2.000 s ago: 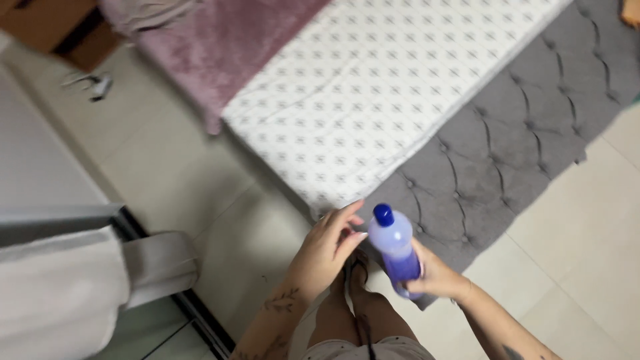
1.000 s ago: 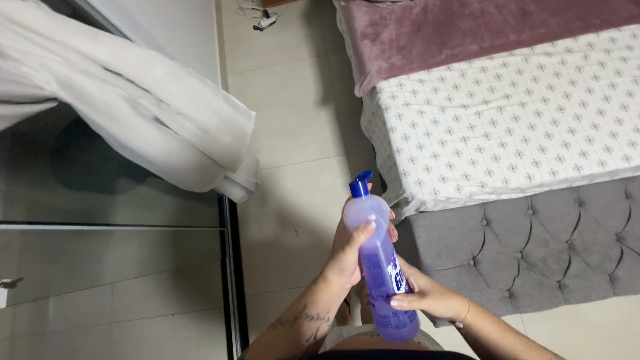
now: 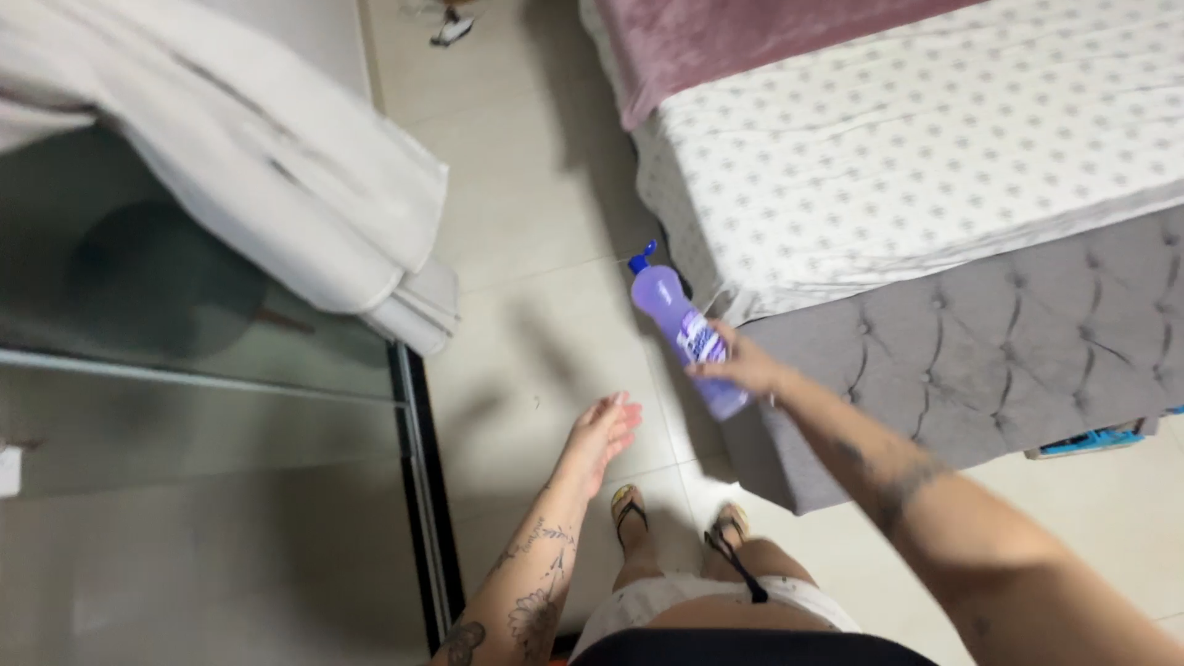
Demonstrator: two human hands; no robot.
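Note:
My right hand (image 3: 745,365) is closed around the lower part of a purple plastic bottle (image 3: 659,294) of liquid, beside the near corner of the bed. The bottle tilts to the upper left, and its blue flip-top cap (image 3: 642,257) stands open. A label with writing faces up. To the left and lower, my left hand (image 3: 606,432) hangs over the tiled floor with its fingers apart, holding nothing and not touching the bottle.
A bed with a patterned white sheet (image 3: 888,157), pink blanket (image 3: 740,42) and tufted grey base (image 3: 980,342) fills the right. A pale curtain (image 3: 305,176) hangs before a glass sliding door (image 3: 231,518) at left. A blue object (image 3: 1091,440) lies by the base.
My left hand has let go of the bottle and moved away from it. My right hand has carried the bottle toward the bed corner. The cap, shut two seconds ago, is open.

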